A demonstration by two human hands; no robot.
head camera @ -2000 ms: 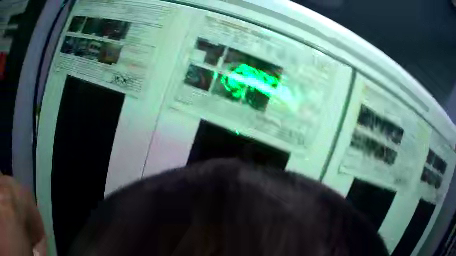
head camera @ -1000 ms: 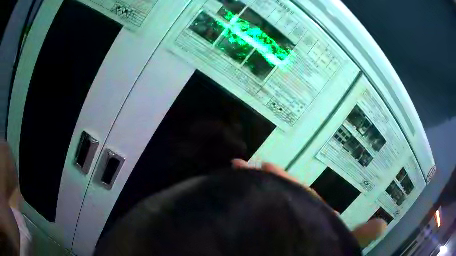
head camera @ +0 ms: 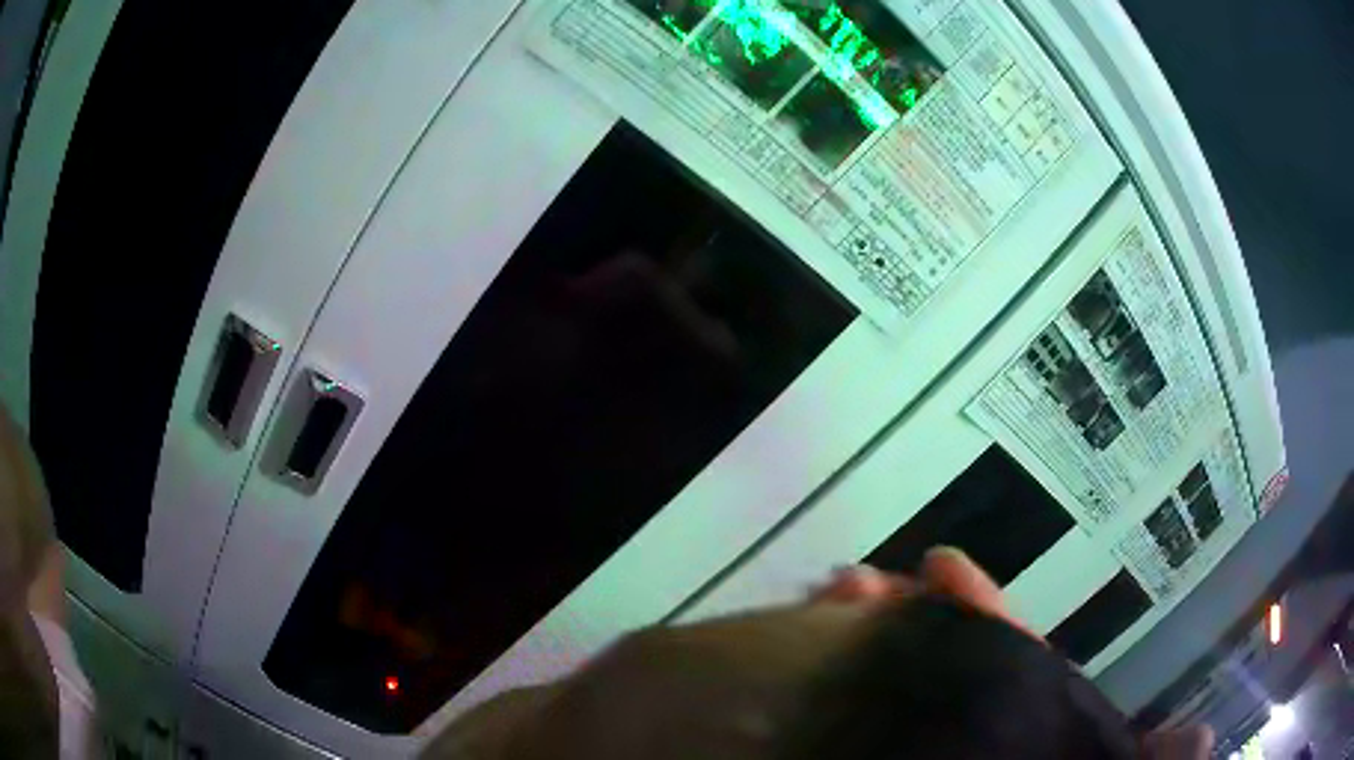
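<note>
White-green machine cabinet doors point(head camera: 446, 193) stand close in front, tilted in view, with large dark windows point(head camera: 579, 386) and two recessed metal handles, one of them at the lower left point(head camera: 315, 431). Fingertips, seemingly of my right hand point(head camera: 928, 576), show above a large dark, blurred rounded shape at the bottom; contact with the door is unclear and the rest of the hand is hidden. Blurred skin at the left edge may be my left hand point(head camera: 21, 572), cut off by the frame. Neither hand is seen on a handle.
Instruction sheets with photos point(head camera: 1091, 371) are posted on the doors, one under a bright green reflection. A small red light point(head camera: 392, 685) shows in the large window's lower part. At the far right are a dark background and bright lights point(head camera: 1280, 719).
The view has shifted down the doors, bringing the handles and the window's lower end into sight. The fingertips appeared a second ago and now show lower and further right. The foreground shape has moved right.
</note>
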